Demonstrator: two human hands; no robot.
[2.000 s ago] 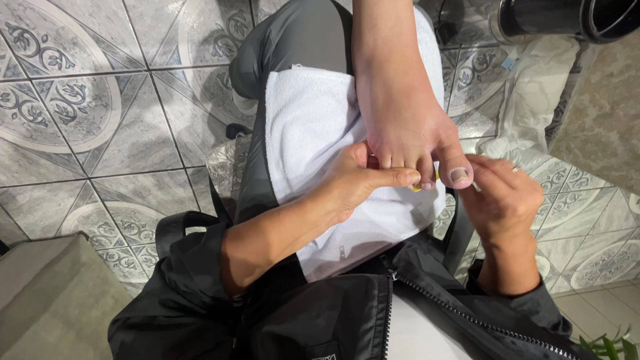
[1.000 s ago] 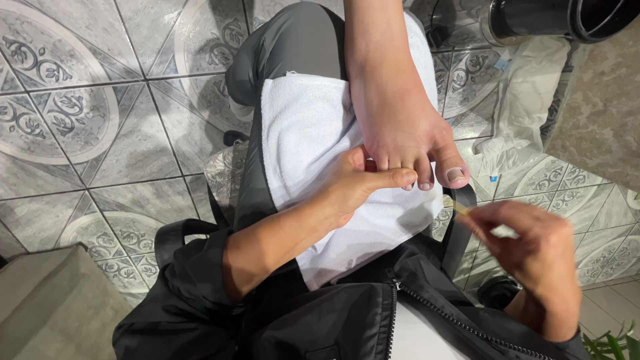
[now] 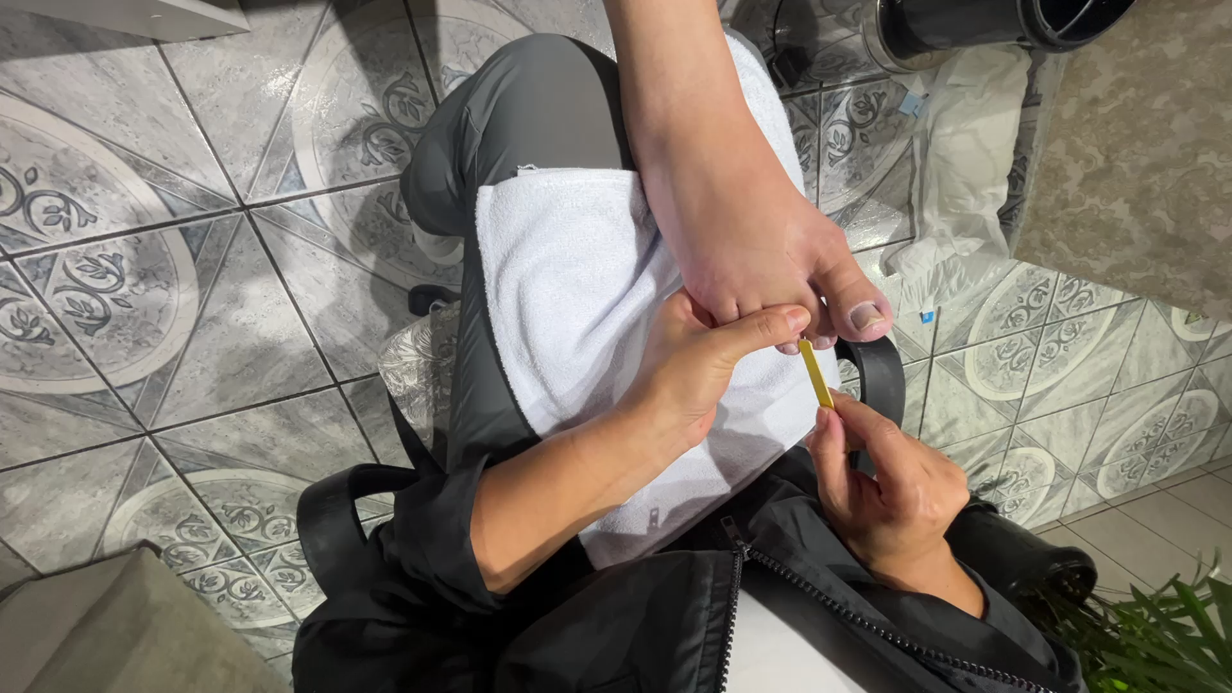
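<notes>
Another person's bare foot [image 3: 741, 231] rests over a white towel [image 3: 568, 279] spread across my lap. My left hand [image 3: 688, 371] grips the smaller toes, its thumb lying across them and its fingers mostly hidden underneath. Between the thumb and index finger of my right hand [image 3: 890, 481] is a slim yellow nail file [image 3: 816, 373], whose tip meets or nearly meets a small toe beside my left thumb. The big toe [image 3: 857, 298] stands apart from the others, with a pale patch on its nail.
Patterned grey tiles [image 3: 260, 318] cover the floor. A black cylindrical container [image 3: 962, 34] and a crumpled translucent plastic bag [image 3: 967, 154] lie at the upper right, near a mottled brown surface [image 3: 1136, 144]. Green leaves [image 3: 1174, 626] show at lower right, a grey block [image 3: 125, 626] at lower left.
My right hand has come back from the right toward the smaller toes, with the yellow file in it. My left hand keeps its hold on the toes.
</notes>
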